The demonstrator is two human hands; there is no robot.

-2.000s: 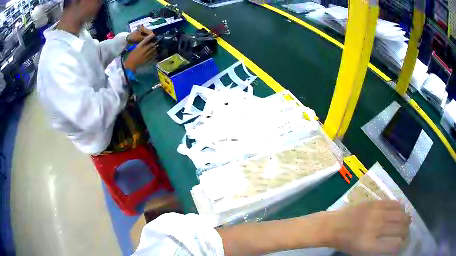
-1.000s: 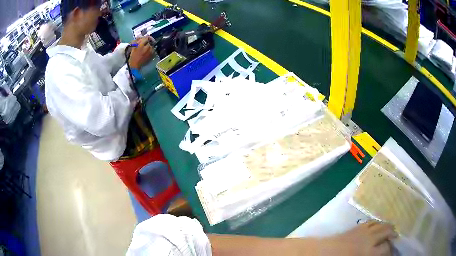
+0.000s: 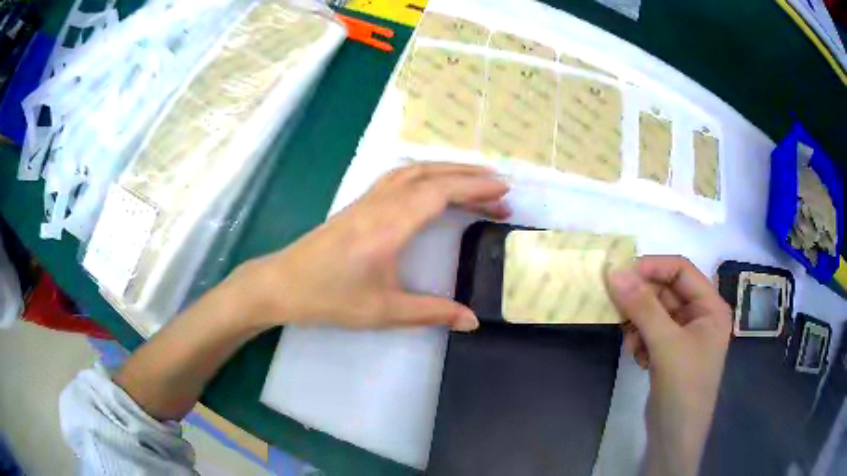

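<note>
A black housing (image 3: 529,400) lies on the white foam sheet in front of me, its raised end away from me. A tan adhesive piece (image 3: 557,279) with green print lies over or just above that end; whether it touches fully I cannot tell. My right hand (image 3: 671,311) pinches the piece's right edge between thumb and fingers. My left hand (image 3: 399,251) is at the housing's left side, thumb and fingers spread apart, the thumb tip close to its edge. The adhesive sheet (image 3: 520,116) with several tan pieces lies behind the housing.
More black housings (image 3: 757,395) with tan adhesive frames lie at the right. A blue scrap bin (image 3: 783,191) holds tan scraps at the far right. Bagged adhesive stock (image 3: 232,102) and heaped white waste liner (image 3: 97,88) are at the left. An orange clip (image 3: 367,33) is near the top.
The view has swung down and to the right onto the foam sheet. Both hands now show at a housing, the right one holding an adhesive piece. The other worker is out of view.
</note>
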